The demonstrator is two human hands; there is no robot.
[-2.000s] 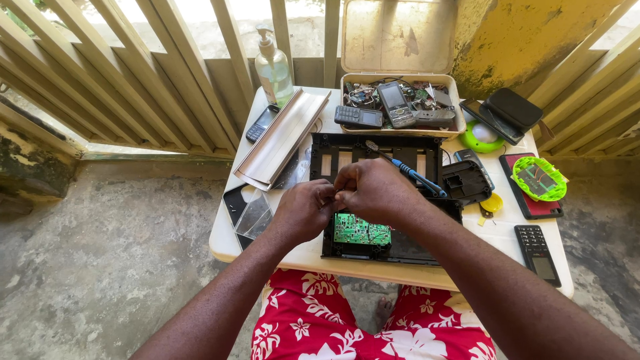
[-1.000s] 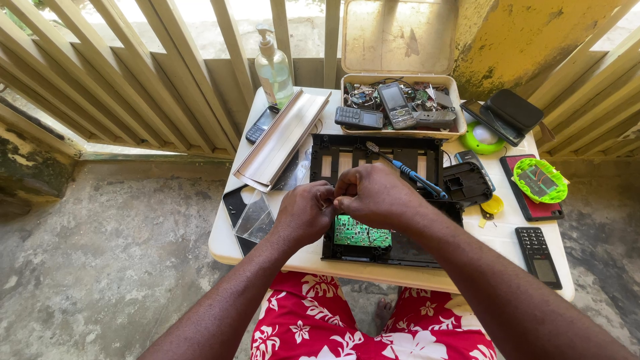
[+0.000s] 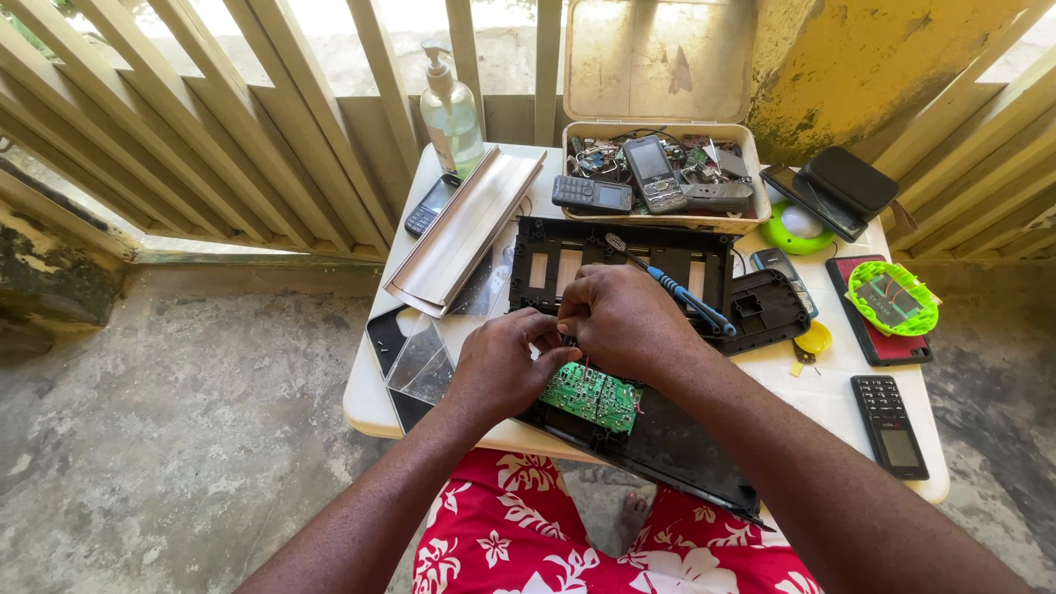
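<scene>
My left hand (image 3: 507, 363) and my right hand (image 3: 627, 318) meet fingertip to fingertip over a black plastic housing (image 3: 536, 235). Both pinch something small, probably a thin wire, mostly hidden by the fingers. Just below them lies a green circuit board (image 3: 594, 396) with a short red wire rising from it. The board rests on a lower black plastic part (image 3: 693, 445), which sits tilted at the table's front edge. A blue-handled brush (image 3: 685, 293) lies across the housing beside my right hand.
An open plastic box (image 3: 763, 210) of electronic parts, with mobile phones on top, stands at the back. Left are a pump bottle (image 3: 454, 124) and a long metallic panel (image 3: 466, 231). Right are a green round casing (image 3: 891, 297), a keypad phone (image 3: 891, 429) and a black plastic cover (image 3: 763, 309).
The lower black part and the circuit board have turned, and the part's right end now reaches past the table's front edge. Both hands remain together above them.
</scene>
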